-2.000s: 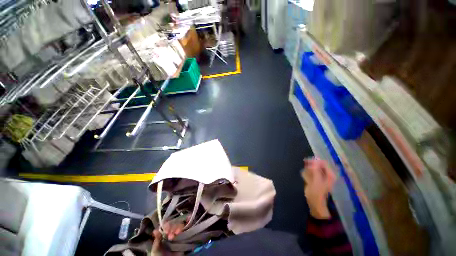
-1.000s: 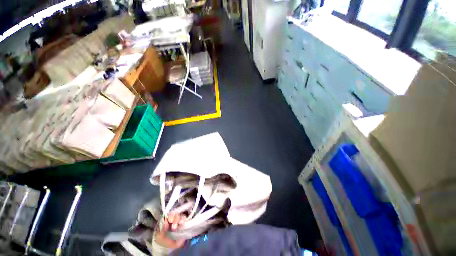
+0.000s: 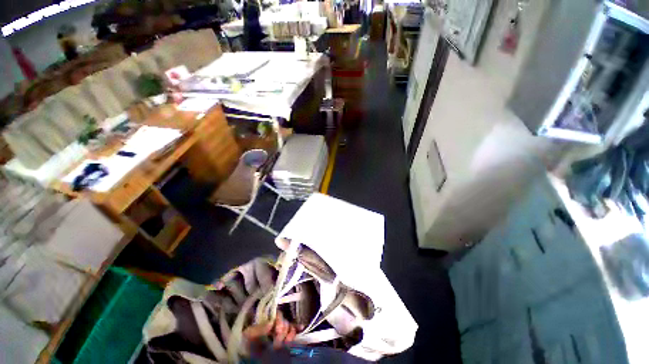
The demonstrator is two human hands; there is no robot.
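Several light beige handbags (image 3: 338, 231) hang in a bunch at the bottom centre, close in front of my body. Their open mouths and pale loop handles face up towards me. My left hand (image 3: 274, 333) is at the bottom edge with its fingers closed around the handles, partly cut off and a little blurred. More bags fan out to its left and right. My right hand is out of the picture.
A wooden desk (image 3: 153, 153) with papers, a folding chair (image 3: 243, 186) and a white sheet stack (image 3: 301, 165) stand left. A green crate (image 3: 114, 320) is at lower left. Blue-grey cabinets (image 3: 526, 274) and a white cabinet (image 3: 466, 153) line the right. A dark aisle (image 3: 370, 135) runs between.
The view has moved forward along the aisle; the metal racks and blue bins have left the picture. My left hand still holds the bags, which spread wider. My right hand has gone out of view.
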